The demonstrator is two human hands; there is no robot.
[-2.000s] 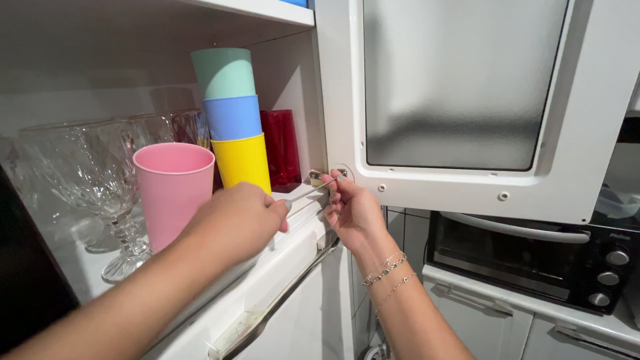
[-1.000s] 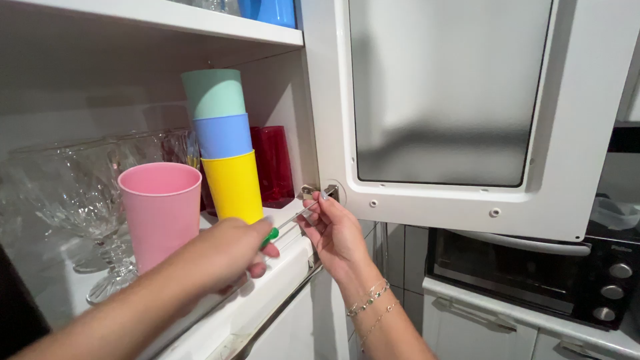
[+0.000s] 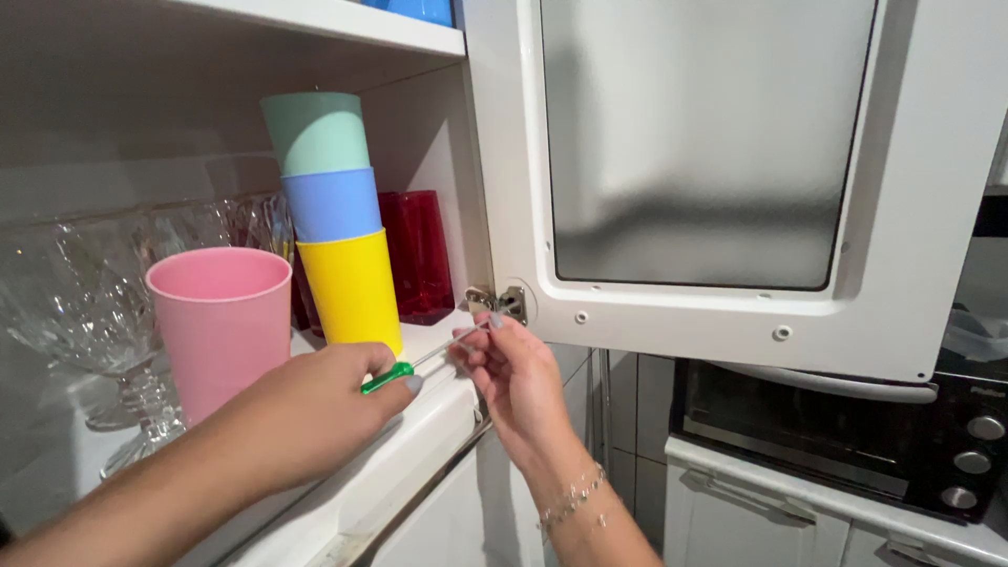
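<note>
My left hand (image 3: 339,402) grips the green handle of a screwdriver (image 3: 390,376), whose thin metal shaft points up and right. The fingers of my right hand (image 3: 516,370) pinch the shaft near its tip. That tip is at the metal hinge (image 3: 512,303) at the lower corner of the open white cabinet door (image 3: 669,323). Whether it sits in a screw cannot be told. The hinge joins the door to the cabinet side, just above my right fingertips.
A pink plastic cup (image 3: 220,339) and stacked green, blue and yellow cups (image 3: 350,291) stand by my left hand. Beside them are clear glass goblets (image 3: 87,307) and red glasses (image 3: 421,260). A toaster oven (image 3: 795,433) sits on a white counter at the lower right.
My hands remain by the hinge with the screwdriver. The green handle, mostly hidden by my left hand earlier, now shows more clearly. The view has shifted slightly.
</note>
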